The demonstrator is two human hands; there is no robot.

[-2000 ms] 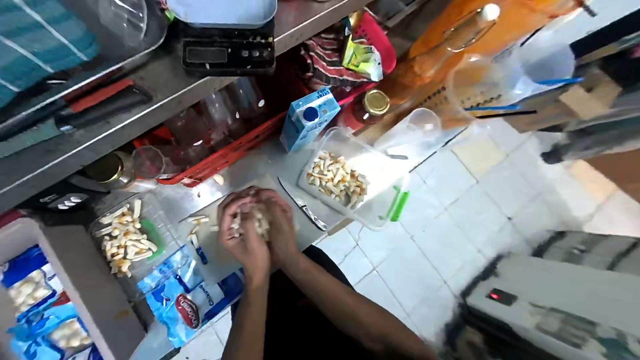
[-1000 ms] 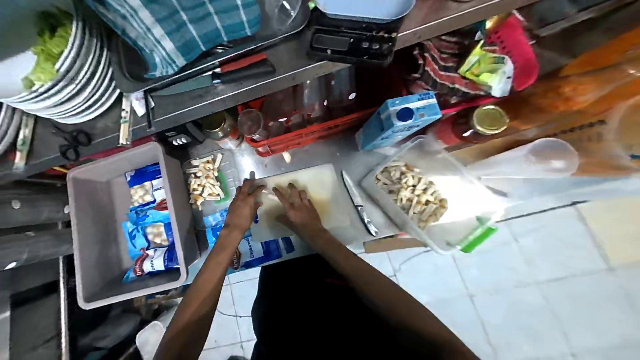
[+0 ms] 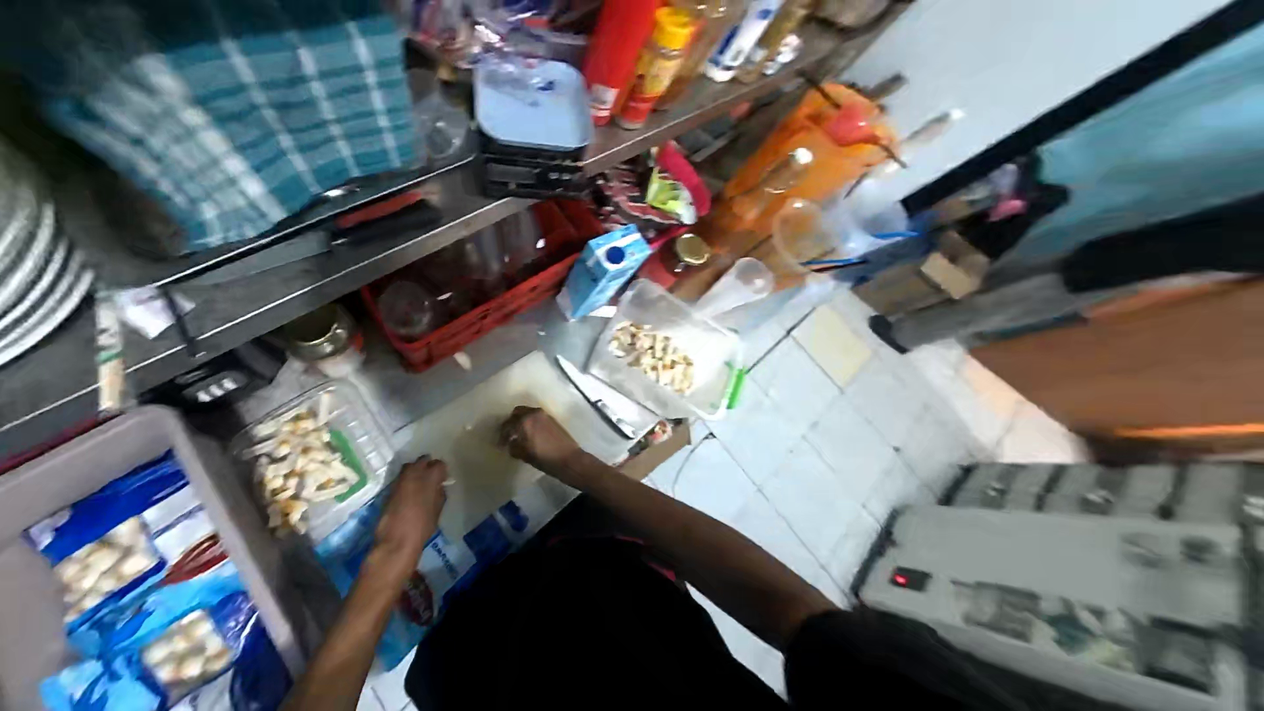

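Note:
My left hand [image 3: 419, 494] is at the left edge of a pale cutting board [image 3: 474, 425]; a small pale bit shows by its fingers, and whether it is gripped is unclear. Over the board's middle, my right hand [image 3: 538, 436] has curled fingers, and what lies under them is hidden. Left of the board, a clear plastic tray [image 3: 380, 434] holds pale cut pieces [image 3: 301, 464]. On the right, a translucent tub [image 3: 711, 346] with a green clip holds more pieces [image 3: 657, 357]. A knife [image 3: 597, 395] lies between board and tub. Blue packaging [image 3: 444, 563] lies at the near edge.
A grey bin [image 3: 163, 425] with blue packets stands at the left. Behind the board are a red crate [image 3: 474, 321] with glass vessels, a blue-and-white carton [image 3: 604, 267] and a glass jar [image 3: 321, 336]. Above runs a metal shelf [image 3: 395, 237] bearing a scale [image 3: 533, 163] and a knife.
Two seconds ago my hands were together around pale pieces; now they are apart on the board. The tub at the right appears less full than one second ago. The view has swung.

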